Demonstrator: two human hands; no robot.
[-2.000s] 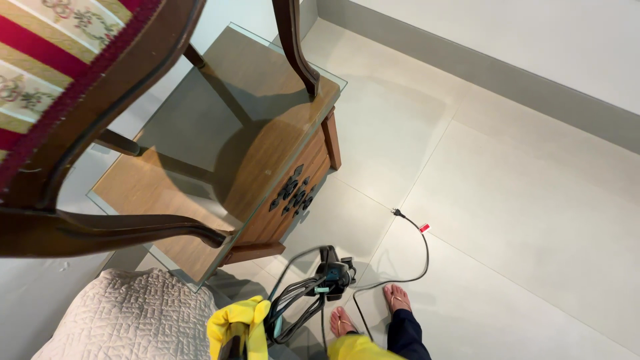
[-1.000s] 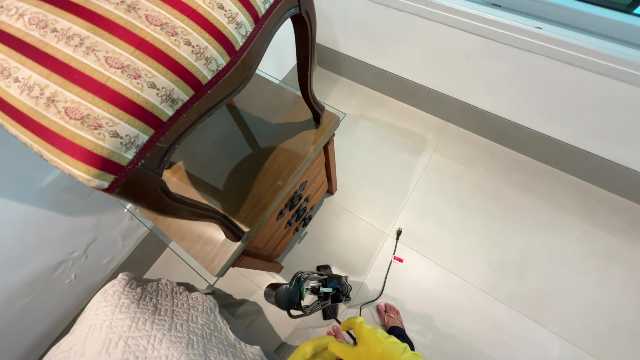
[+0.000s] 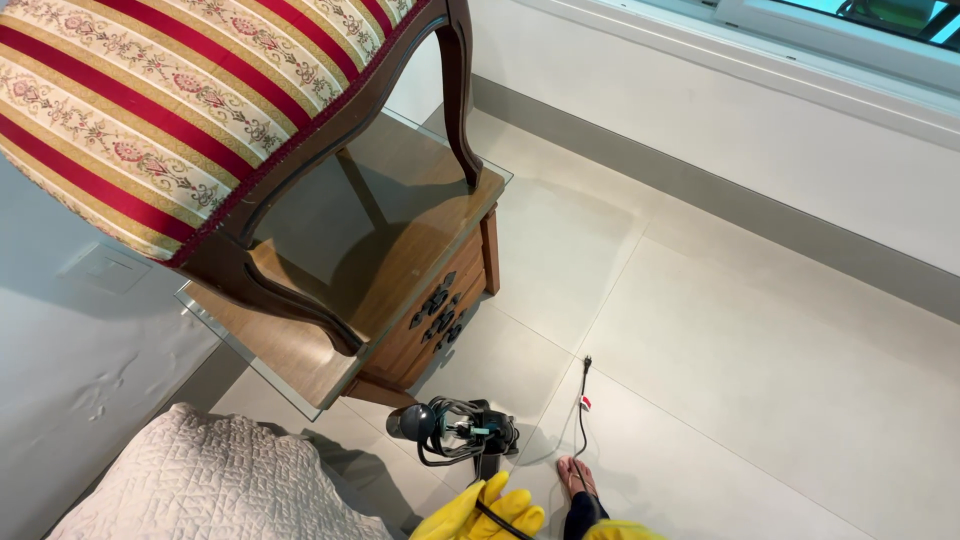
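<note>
My left hand, in a yellow rubber glove, is at the bottom edge with a black power cord between its thumb and curled fingers. To its right, only a yellow edge of my right hand shows; its fingers and anything in them are hidden. Just beyond my left hand stands a black appliance with cord coiled around its upper part. A black plug lies on the tiled floor, its cord bearing a red and white tag and running back toward my foot.
A wooden cabinet with dark metal fittings and a glass top stands ahead left. An upholstered striped chair rests on it. A quilted cream cover is at lower left. The wall's grey baseboard runs along the far side.
The cord on the floor went from a wide loop to a straighter line. My left hand was beside the appliance's cords two seconds ago and is now nearer me. The view has tilted up.
</note>
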